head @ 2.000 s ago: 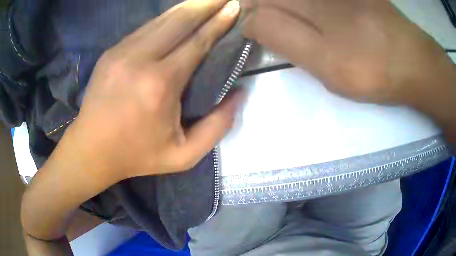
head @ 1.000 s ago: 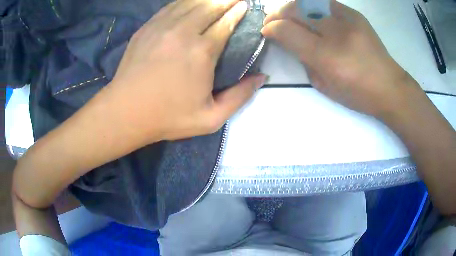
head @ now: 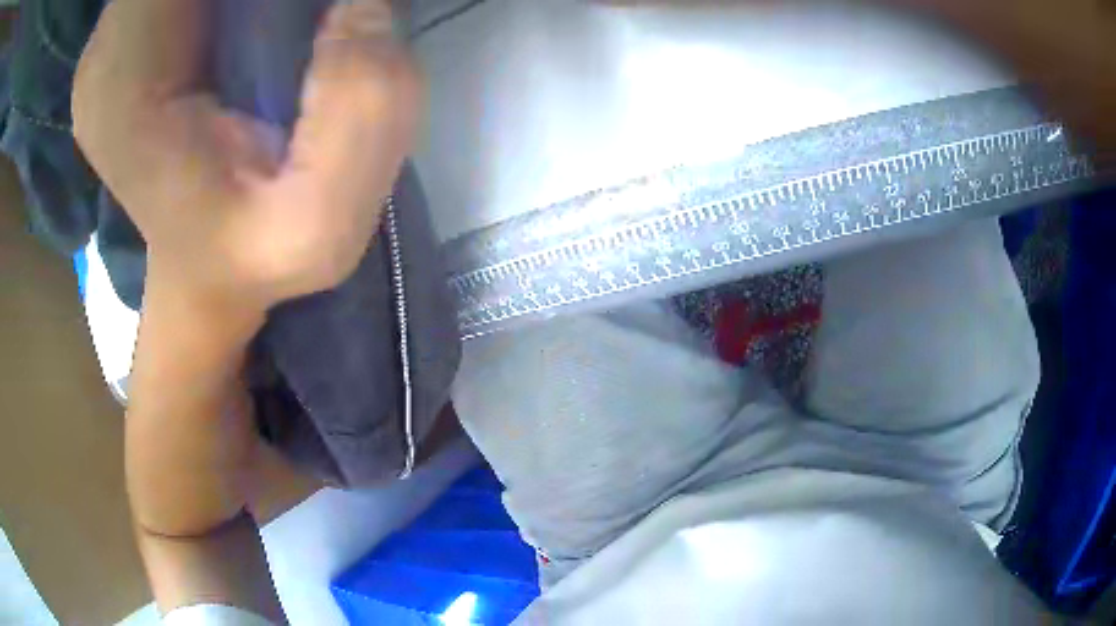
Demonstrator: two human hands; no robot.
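Note:
My left hand [head: 275, 171], blurred, is at the upper left with the dark grey garment [head: 331, 367] between its thumb and fingers. The garment hangs below the hand over the table's front edge. A zipper chain [head: 400, 318] of silvery teeth runs down it, with cloth on both sides. Of my right side only a blurred piece of arm shows at the top right corner; the hand is not visible. The needle area is out of the picture.
The white table [head: 636, 98] has a grey ruler strip [head: 759, 220] with white numbers along its front edge. My lap in light grey trousers is below it. A blue bin [head: 447, 556] shows at the bottom; more blue plastic [head: 1083, 404] is at the right.
The view has shifted down towards the lap. My left hand has moved from lying spread on the garment to grasping it farther left. My right hand has left the picture.

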